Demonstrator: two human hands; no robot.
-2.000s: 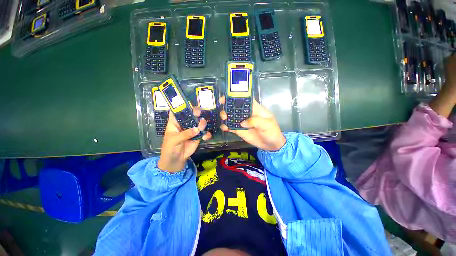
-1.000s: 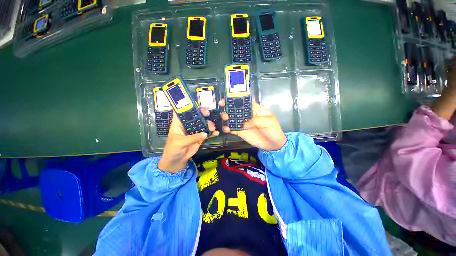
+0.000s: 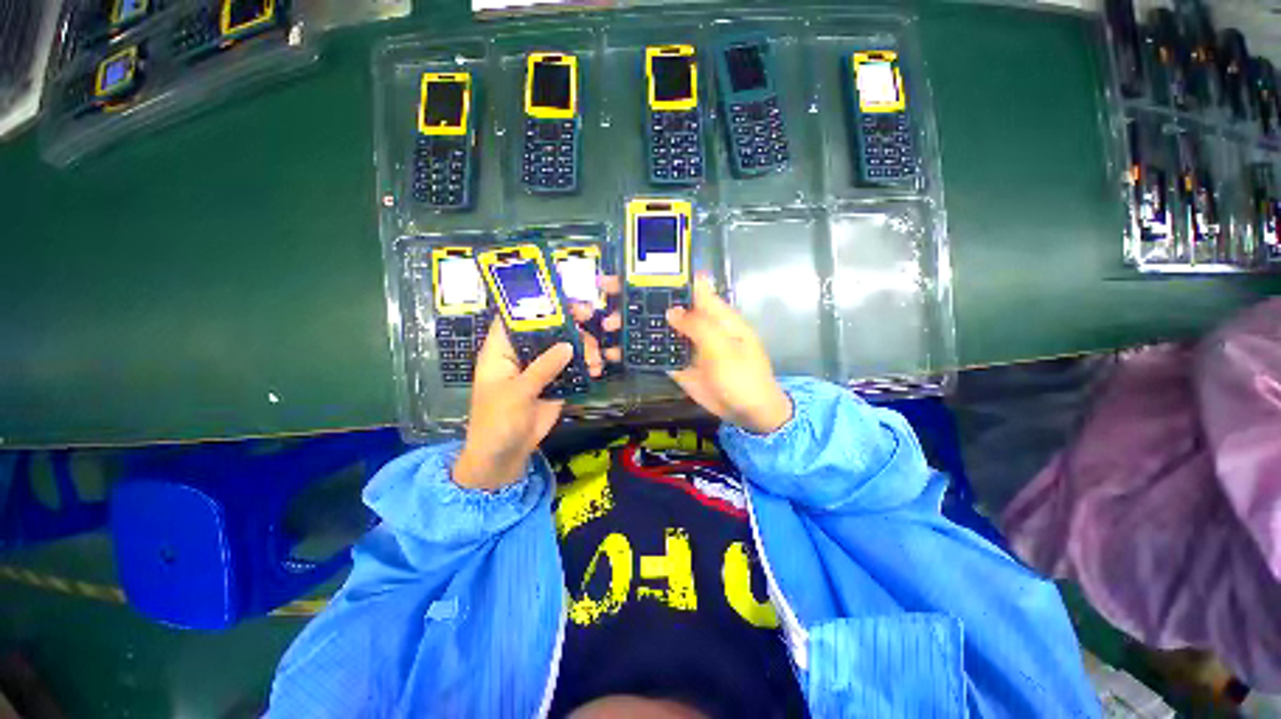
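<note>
My left hand [image 3: 509, 400] holds a dark keypad phone [image 3: 534, 316] with a yellow frame and lit screen, tilted a little, its thumb on the keys. My right hand [image 3: 728, 354] holds a second yellow-framed phone [image 3: 658, 285], nearly upright with its screen lit, its thumb at the upper keys. Both are above the clear plastic tray [image 3: 944, 302]. Behind them two phones with lit white screens lie in the tray's near row, one [image 3: 458, 316] partly covered and one [image 3: 577, 275] mostly covered. The far row holds several phones, one [image 3: 754, 108] without a yellow frame.
The tray lies on a green mat [image 3: 183, 302]. A neighbour's tray with phones [image 3: 120, 106] is at the upper left, another [image 3: 1201, 260] at the upper right. A person's pink sleeve [image 3: 1124, 492] is at right. A blue stool [image 3: 172, 548] stands below the bench at left.
The left phone has turned more upright and moved right and down. The right phone has moved slightly left and down, and my right thumb is higher on its keys. The pink sleeve has shifted.
</note>
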